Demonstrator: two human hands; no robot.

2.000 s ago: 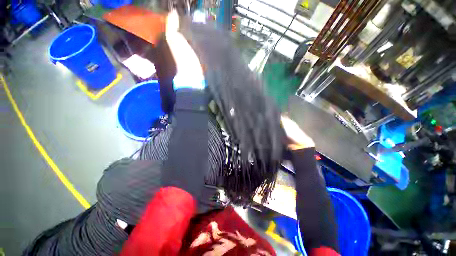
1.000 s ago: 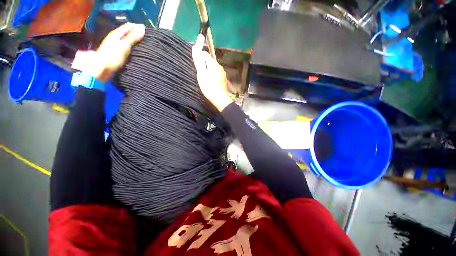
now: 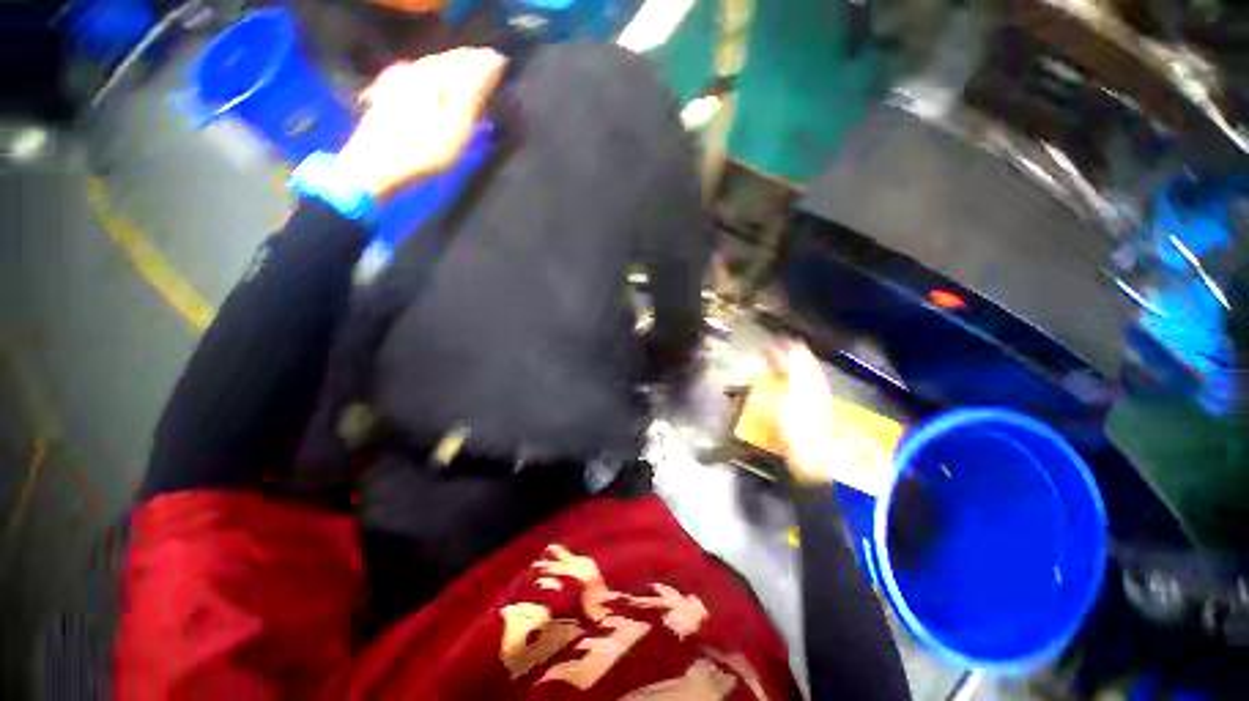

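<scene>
A thick black cable bundle (image 3: 548, 260) hangs in front of my body, its strands blurred by motion. My left hand (image 3: 425, 117) is at the bundle's upper left edge, fingers curled over it. My right hand (image 3: 799, 411) is blurred, to the right of the bundle and apart from it; whether its fingers are closed cannot be told. A pale pole (image 3: 730, 55) stands behind the bundle's upper right edge.
A round blue bucket (image 3: 993, 541) is at the lower right. Another blue bucket (image 3: 267, 89) stands at the upper left. A grey metal table (image 3: 945, 206) and a green surface (image 3: 795, 103) lie beyond the bundle. Light blue trays (image 3: 1189, 295) are at the right.
My right hand has left the bundle's upper edge and moved down and right. My left hand stays at the bundle's upper left. The view has shifted and turned slightly.
</scene>
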